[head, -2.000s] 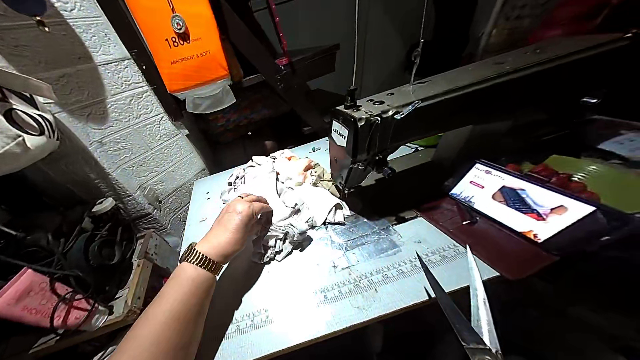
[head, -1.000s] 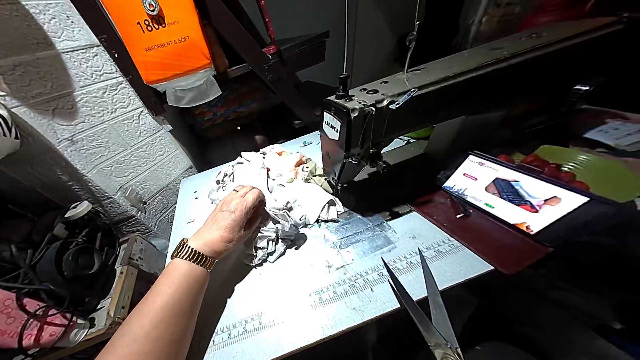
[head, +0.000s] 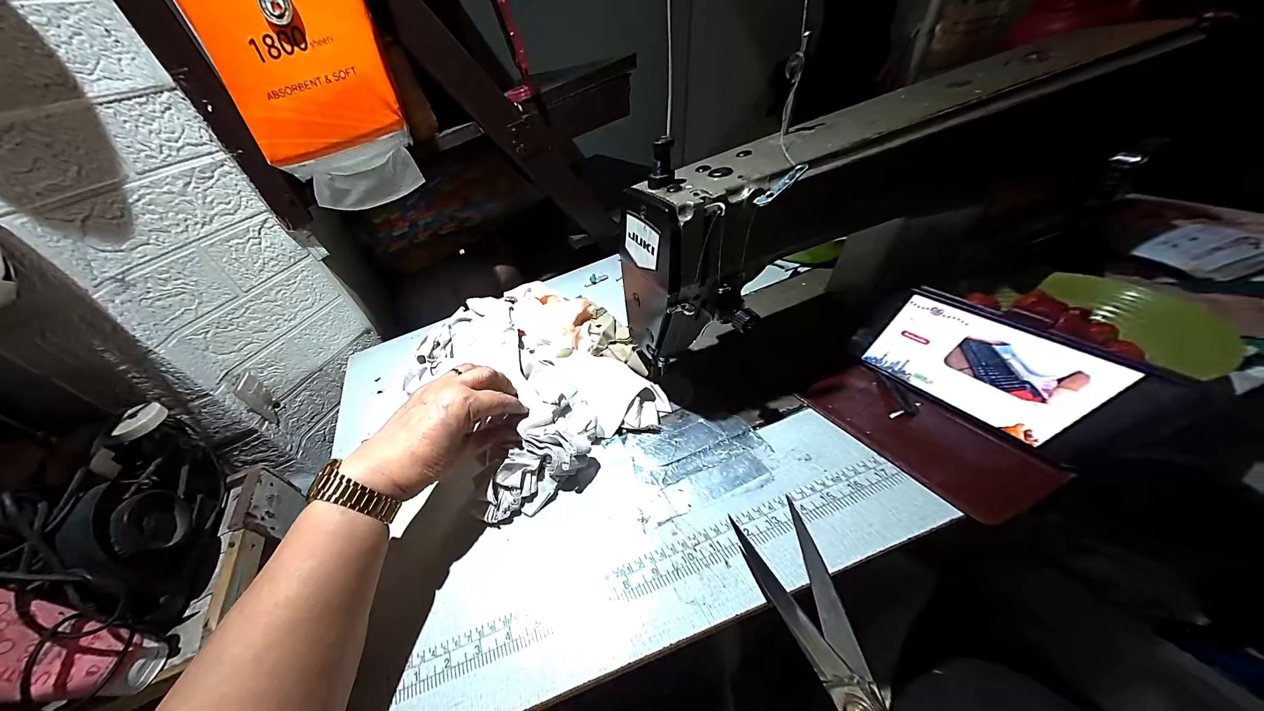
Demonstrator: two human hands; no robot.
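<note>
My left hand [head: 444, 425], with a gold-coloured watch band on the wrist, rests at the near left side of a crumpled heap of pale cloth [head: 583, 395]. Its fingers are curled and partly hidden, so whether they grip the cloth does not show. The heap lies on the white sewing table [head: 553, 612], left of the needle area of a Juki sewing machine [head: 657, 286]. At the lower right, the spread blades of metal scissors [head: 820, 612] point up past the table's front edge. Their handles are out of frame, and my right hand is not visible.
A tablet with a lit screen [head: 997, 370] in a dark red cover [head: 938, 454] stands on the table's right side. Behind it is a green dish [head: 1155, 316] with red items. An orange tissue pack [head: 306, 79] hangs at the upper left; tangled black cables [head: 128, 523] lie at the lower left.
The scissors have moved left relative to the table's edge, blades still apart. My left hand stays by the cloth heap.
</note>
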